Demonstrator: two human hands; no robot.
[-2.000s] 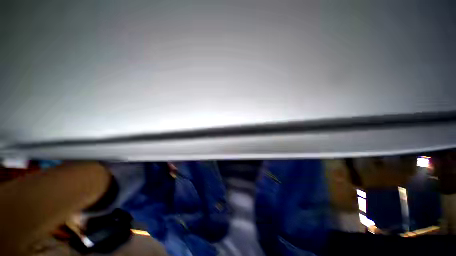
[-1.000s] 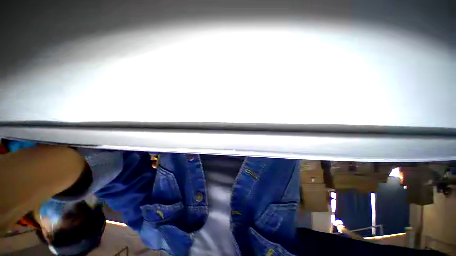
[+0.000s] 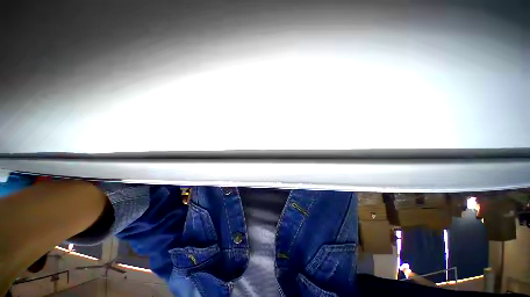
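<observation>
A blurred white curved band [image 3: 273, 104], very near the camera, fills the upper half; it looks like a cap brim, with a grey line along its lower part. A bare, blurred forearm [image 3: 46, 223] comes from a rolled denim sleeve at the left and runs off the left edge. It seems to be my left arm; its hand and fingers are not visible. My right hand is not in view. No workpiece or tool can be made out.
An open blue denim jacket [image 3: 325, 238] over a grey shirt [image 3: 261, 243] fills the lower middle. The room looks upside down. Cardboard boxes [image 3: 421, 209] and blue panels [image 3: 421, 249] show at right, with light strips at lower left. A small blue patch [image 3: 14, 184] is at the left edge.
The view has sharpened and shifted since the earlier frames. A dark, rounded, head-like shape below the forearm has left that spot. The forearm stays at the left.
</observation>
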